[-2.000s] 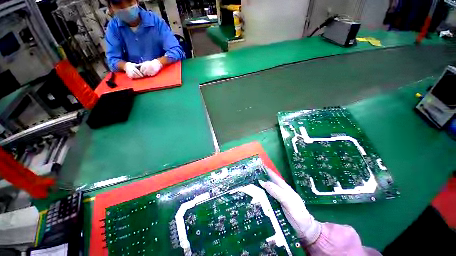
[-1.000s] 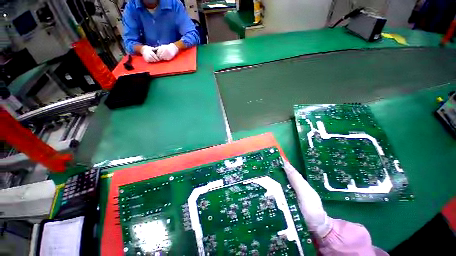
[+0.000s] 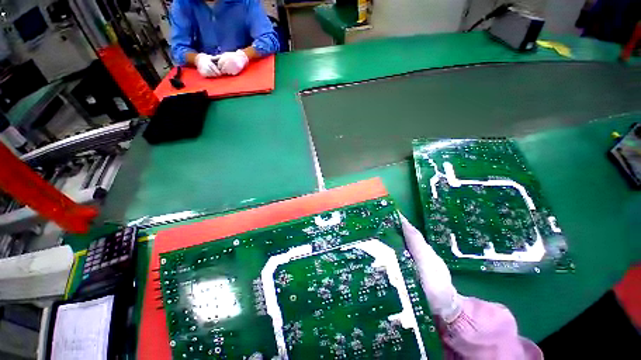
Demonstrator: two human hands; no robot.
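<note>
A large green circuit board (image 3: 337,288) with a thick white open-loop band lies over a red-orange mat (image 3: 281,213), its lower part cut off by the picture's bottom edge. My right hand (image 3: 430,271), in a thin white glove with a pink sleeve, is at the board's right edge, thumb side or fingers along it; the grip underneath is hidden. My left hand is not in the picture. A second similar board (image 3: 485,207) lies on the green bench to the right of my hand.
A calculator (image 3: 107,254) and a record sheet (image 3: 83,329) are at the left. A black tray (image 3: 177,117) lies before a person in blue (image 3: 223,31) with gloved hands on a red mat. A metal-grey box (image 3: 516,29) is at the far side; red-orange wrapped posts (image 3: 46,190) stand left.
The view has shifted right and down since the first frame, then only slightly. My right hand stays at the board's right edge. The glare on the board has moved to its left part.
</note>
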